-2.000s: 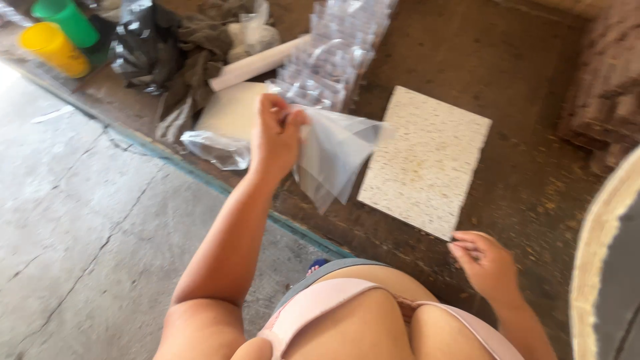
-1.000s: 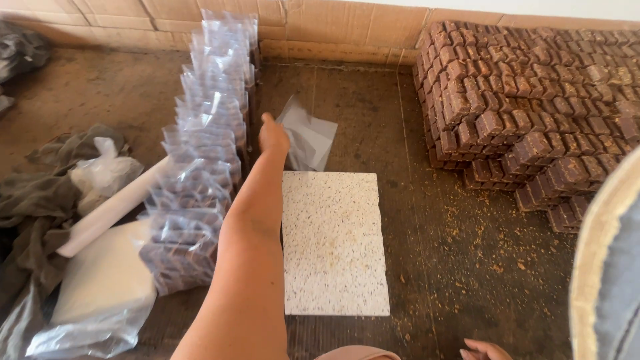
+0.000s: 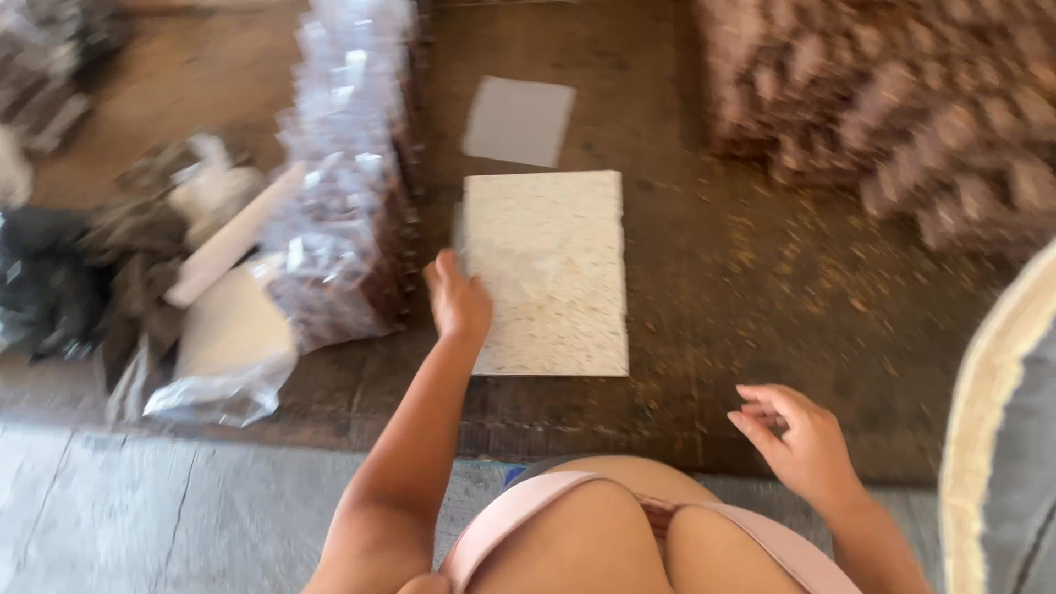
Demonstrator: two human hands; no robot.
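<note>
A speckled whitish board (image 3: 549, 272) lies flat on the dark brown work surface. At its left edge is my left hand (image 3: 460, 301), blurred; a clear film seems to lie over the board's left part beside it, and whether the fingers grip this film is unclear. My right hand (image 3: 792, 441) hovers at the front edge, to the right of the board, fingers apart and holding nothing. Beyond the board a translucent plastic sheet (image 3: 520, 122) lies flat. A long row of clear plastic bags with brown blocks inside (image 3: 342, 239) stands left of my left hand.
Stacked reddish-brown blocks (image 3: 891, 115) fill the back right, with crumbs (image 3: 792, 256) scattered before them. On the left lie a pale roll (image 3: 235, 235), a pale packet in clear plastic (image 3: 235, 330) and dark cloth (image 3: 144, 256). A light-rimmed object (image 3: 969, 429) stands at the right edge.
My left hand has come back from beyond the board to its left edge. The translucent sheet, at that hand one second ago, now lies on the surface. The view has swung.
</note>
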